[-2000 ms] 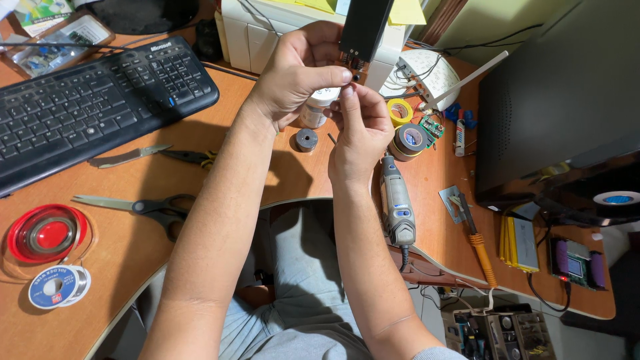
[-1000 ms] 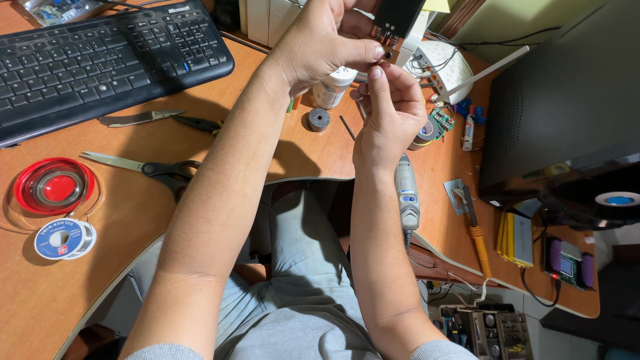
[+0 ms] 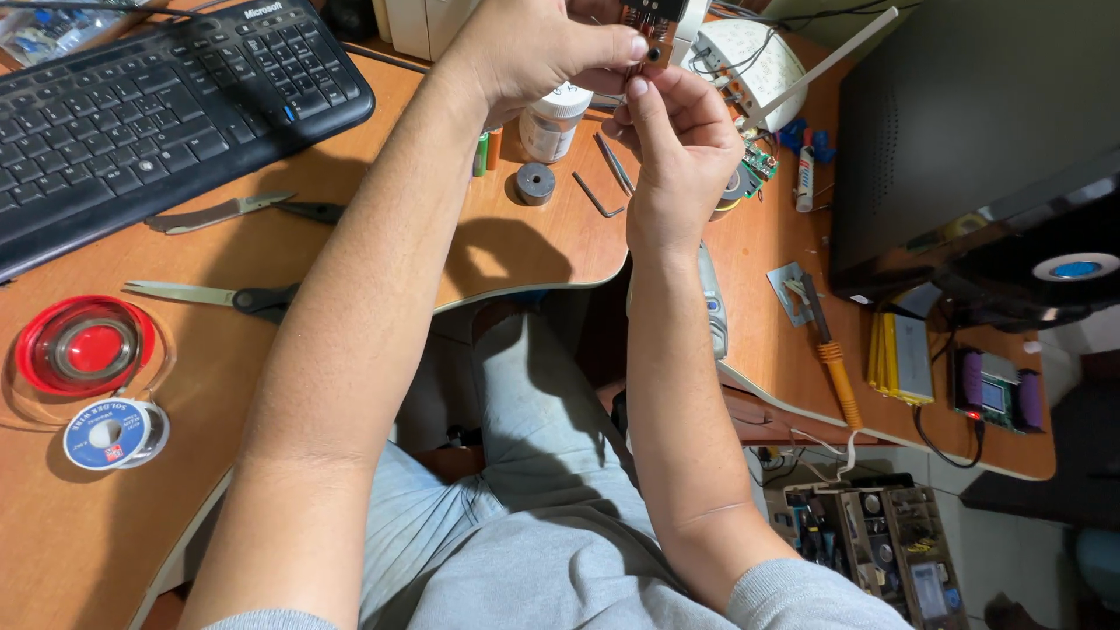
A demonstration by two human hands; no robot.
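At the top centre, my left hand (image 3: 547, 48) holds a small circuit board module (image 3: 662, 44) with a black part on it, partly cut off by the frame's top edge. The thumb and forefinger of my right hand (image 3: 678, 140) are pinched at the board's lower edge; whatever lies between the fingertips is too small to tell. Below my hands stand a white-capped clear jar (image 3: 553, 122) and a grey metal ring (image 3: 535, 184). A hex key (image 3: 598, 195) and tweezers (image 3: 615, 164) lie beside my right wrist.
Left: a black keyboard (image 3: 175, 114), a knife (image 3: 219, 213), scissors (image 3: 201, 292), a solder wire spool (image 3: 107, 434) and a red spool (image 3: 87, 346). Right: a soldering iron (image 3: 836, 367), a rotary tool (image 3: 713, 302), a black computer case (image 3: 971, 149), battery packs (image 3: 901, 354) and a white router (image 3: 752, 70). An open toolbox (image 3: 875, 542) stands below.
The view has shifted somewhat. Both hands stay together at the board, which now shows less, being cut off more by the top edge.
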